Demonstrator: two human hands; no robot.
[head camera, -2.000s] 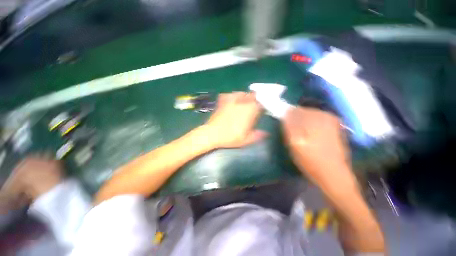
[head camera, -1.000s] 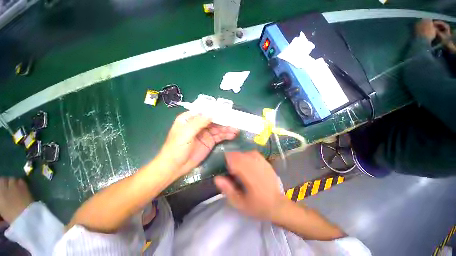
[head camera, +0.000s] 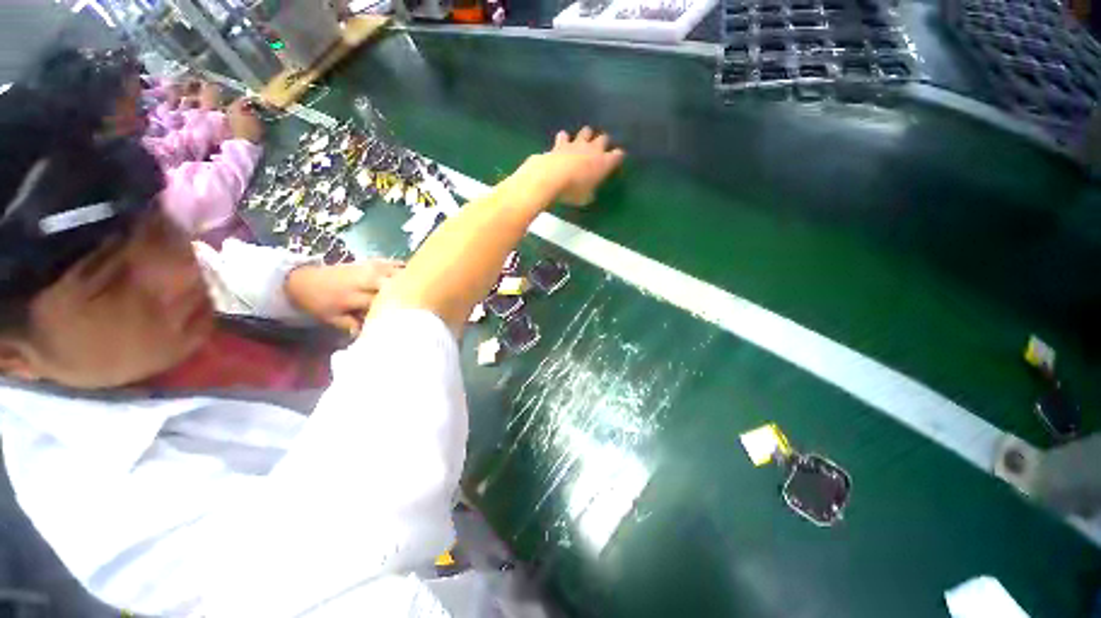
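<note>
Neither of my hands is in the picture. Nearest in front of me, a dark smartwatch housing (head camera: 817, 488) with a shiny metal rim lies on the green bench. Its yellow and silver-white battery (head camera: 764, 444) lies beside it at the upper left, seemingly attached. A white wiping tissue (head camera: 984, 599) is cut off by the bottom edge. The glue syringe is not in view.
A person in a white coat (head camera: 266, 483) sits at left, one hand (head camera: 586, 163) stretched across the pale rail (head camera: 724, 308). Waiting watch units (head camera: 519, 331) lie near them, with a large pile beyond. Dark parts trays (head camera: 815, 42) stand at the back.
The view has swung left. My hands, the syringe and the blue dispenser have left the picture. The neighbouring person, the pile of units and the trays have come into view.
</note>
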